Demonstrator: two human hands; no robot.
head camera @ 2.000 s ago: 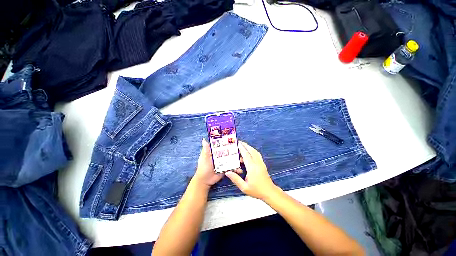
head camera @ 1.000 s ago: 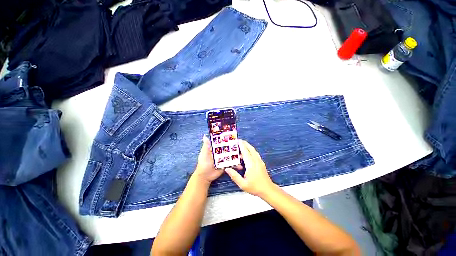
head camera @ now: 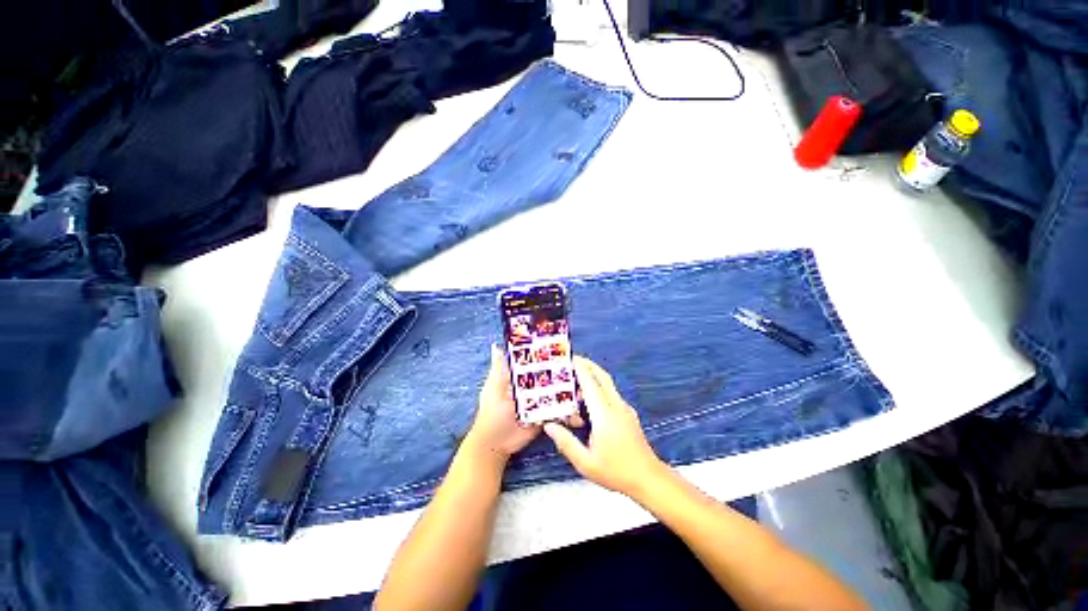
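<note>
A smartphone with a lit screen of small red and white pictures is held upright above a pair of blue jeans. My left hand grips its lower left edge. My right hand grips its lower right edge, with the thumb near the bottom of the screen. The jeans lie spread, waistband at the left, one leg towards the right and the other angled to the back. Dark-handled thread snips lie on the right leg near the hem.
On the white table stand or lie a red thread cone, a yellow-capped bottle and a dark cable. Black garments lie at the back left. Jeans are heaped left and right.
The screen has changed from a purple-topped page to a dark-topped one with rows of pictures. The camera view has shifted slightly. Both hands keep their hold; the jeans and snips lie as before.
</note>
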